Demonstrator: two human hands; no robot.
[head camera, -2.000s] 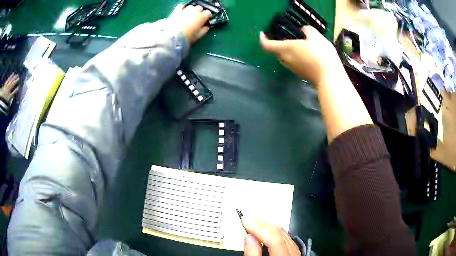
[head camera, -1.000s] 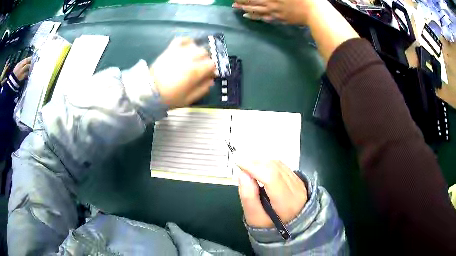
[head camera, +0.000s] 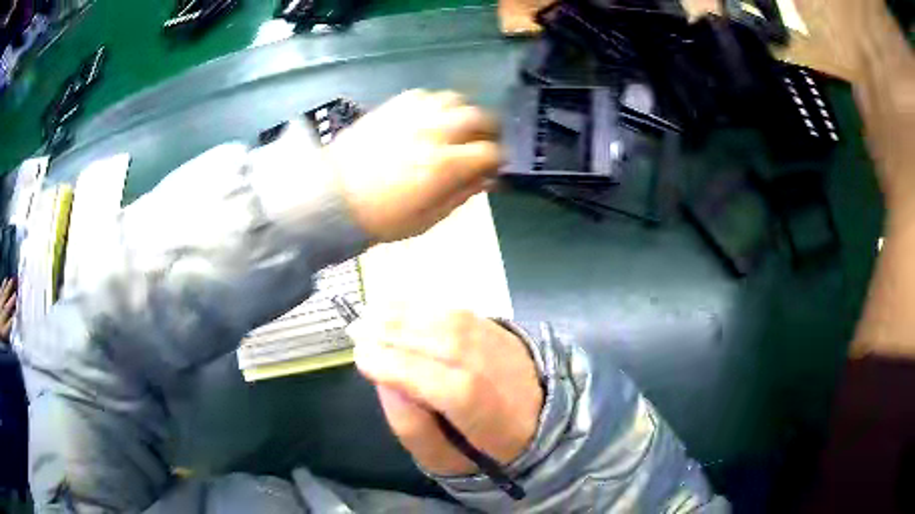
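My left hand (head camera: 421, 166) is blurred and reaches over the sheet. Its fingertips meet the left edge of a black open frame (head camera: 604, 136); whether they grip it I cannot tell. My right hand (head camera: 456, 387) is shut on dark tweezers (head camera: 477, 457), whose thin tip is over the lined part of the adhesive pad sheet (head camera: 301, 341). The sheet's plain pale part (head camera: 441, 263) lies between and beyond my hands. A black housing with white squares (head camera: 331, 118) lies behind my left forearm, partly hidden by it.
A tangled pile of black parts (head camera: 692, 75) is at the upper right. Another person's arm (head camera: 885, 211) is at the right edge. Pale sheets (head camera: 95, 201) and a yellow-edged stack (head camera: 45, 236) are at left. More black parts (head camera: 201, 12) lie on the bright green strip.
The view has turned right. My left hand has moved from the housing beyond the sheet to the black frame by the pile. My right hand still holds the tweezers over the sheet.
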